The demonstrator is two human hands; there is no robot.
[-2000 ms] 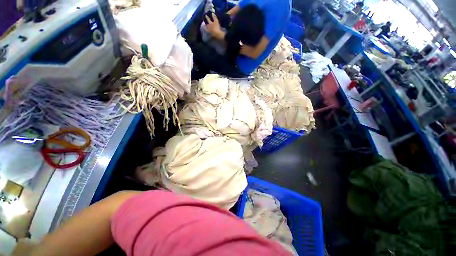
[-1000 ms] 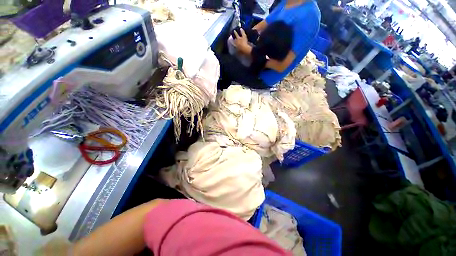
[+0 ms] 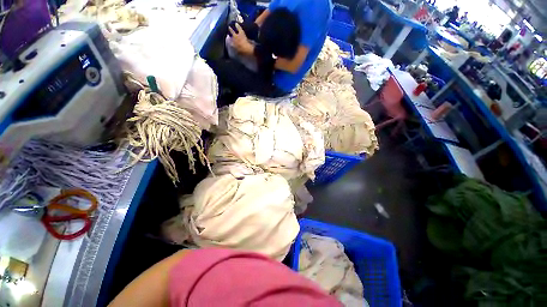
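Note:
Neither of my hands is in view. My pink sleeve and a bare forearm cross the bottom, and the hand is cut off by the lower edge. Red and orange looped scissors lie on the white machine table at the left. Thin lavender strips are bunched behind them. The sewing machine head is at the upper left, cut off by the frame. A small yellow piece shows on the bright needle plate area at the lower left edge. The needle is not visible.
Cream cords hang over the table edge by pale cloth. Cream garment bundles are heaped beside the table. Blue baskets hold fabric. A person in blue sits beyond. Dark green fabric lies at right.
The view swung right from one second ago, so the machine and scissors sit further left. The forearm's lower part has left the frame. The scissors and strips look unmoved on the table.

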